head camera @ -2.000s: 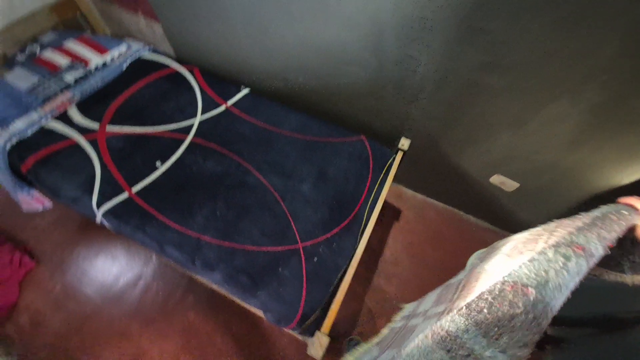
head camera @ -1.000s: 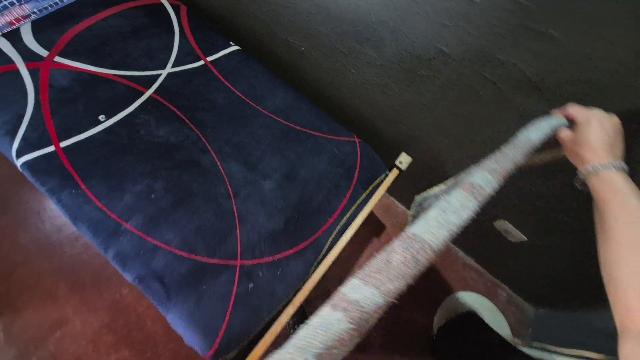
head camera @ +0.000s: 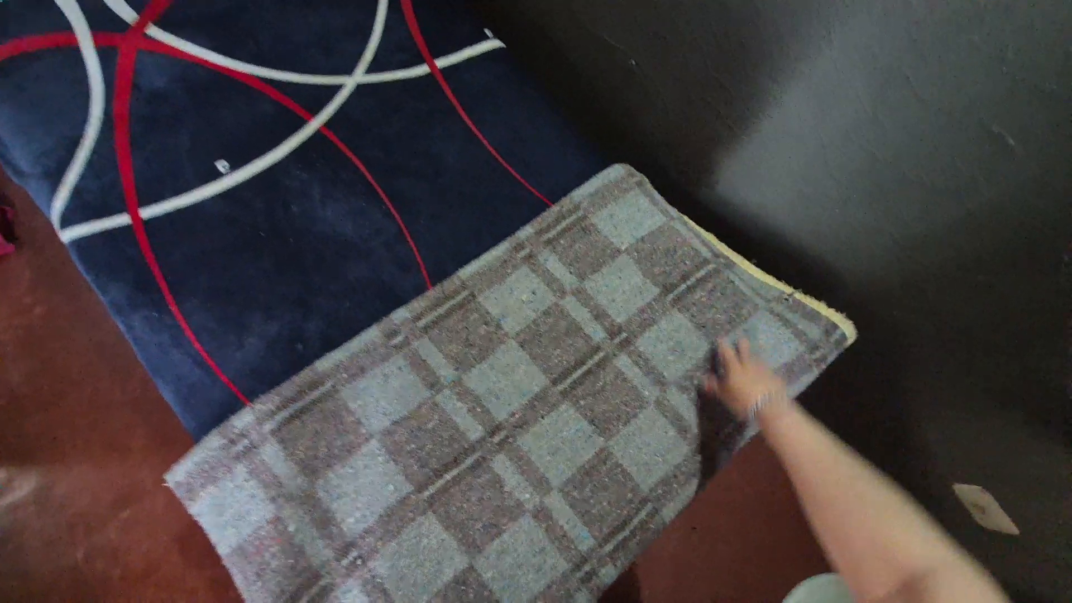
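Note:
A grey and brown checked blanket (head camera: 536, 368) lies spread over the near end of a dark blue bed surface (head camera: 276, 226) patterned with red and white curved lines. My right hand (head camera: 744, 377) is over the blanket's right part, near its right edge, fingers spread; blur hides whether it touches the cloth. It wears a bracelet at the wrist. A yellowish edge (head camera: 775, 280) shows from under the blanket along the wall side. The blanket's near edge hangs past the end of the bed. My left hand is out of view.
A dark grey wall (head camera: 921, 209) runs along the right side, with a small pale patch (head camera: 986, 508) low down. Reddish floor (head camera: 75, 402) lies at the left and below the blanket. A pale rounded object (head camera: 819, 590) shows at the bottom edge.
The blanket, held up in my right hand a second ago, now lies flat across the bed's end and covers the wooden bar seen there before. My right hand has opened.

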